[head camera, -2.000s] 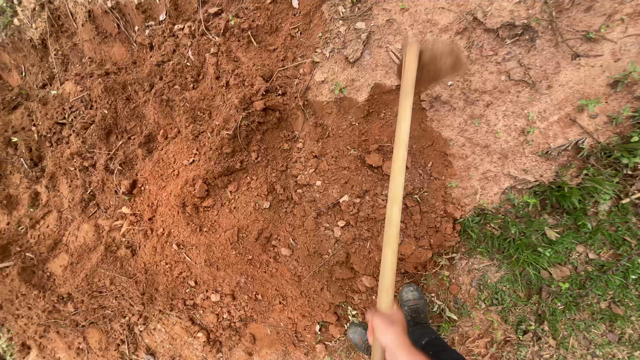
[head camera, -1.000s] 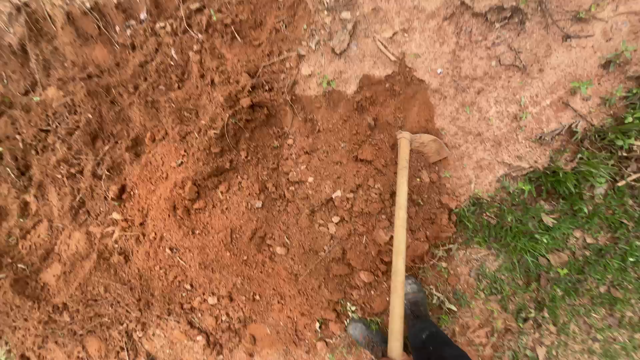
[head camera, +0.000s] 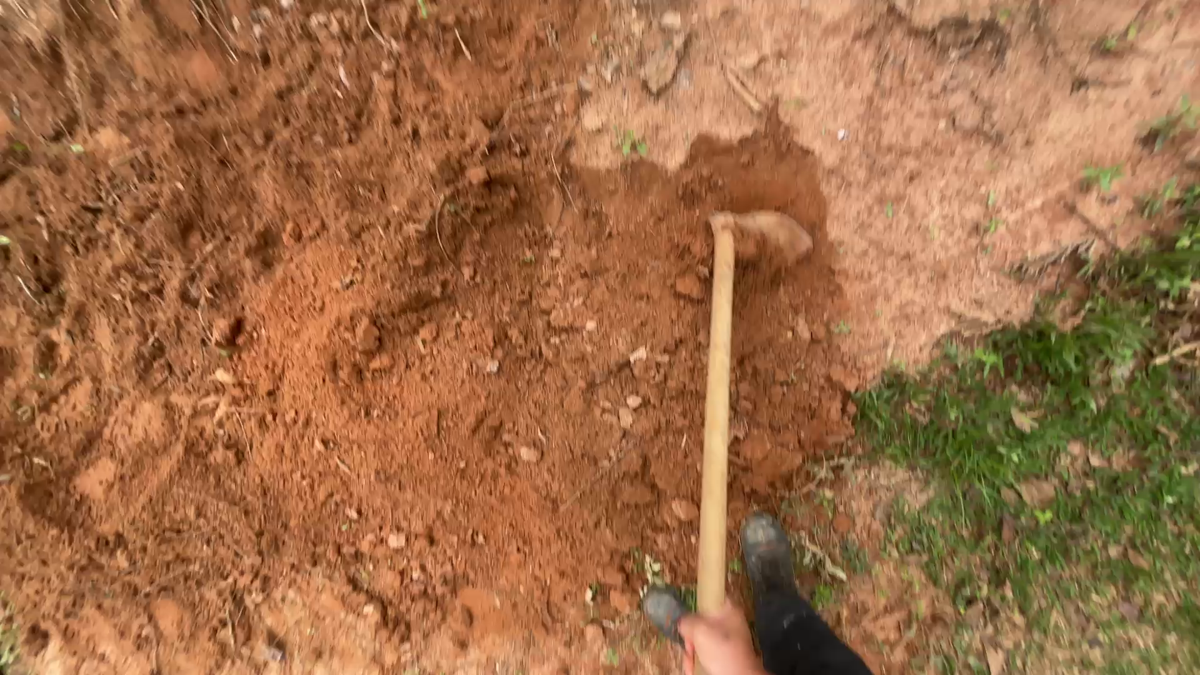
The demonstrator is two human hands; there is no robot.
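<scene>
My right hand (head camera: 722,643) is closed around the pale wooden handle of a hoe (head camera: 715,422) at the bottom edge. The handle runs up and away from me. At its far end, the hoe's soil-coated metal blade (head camera: 773,234) points right, over dug reddish soil (head camera: 759,187) near the border with paler ground. The blade is slightly blurred, and how deep it sits cannot be told. My left hand is out of view.
Loose red soil (head camera: 441,375) with clods, small stones and roots spreads left. Pale, firmer ground (head camera: 919,187) lies at the upper right, and grass (head camera: 1059,403) at the right. My dark boots (head camera: 767,548) stand beside the handle's lower part.
Two seconds ago the blurred blade was over the pale ground; one second ago it was over the dug soil. My right hand, out of view one second ago, shows again on the handle.
</scene>
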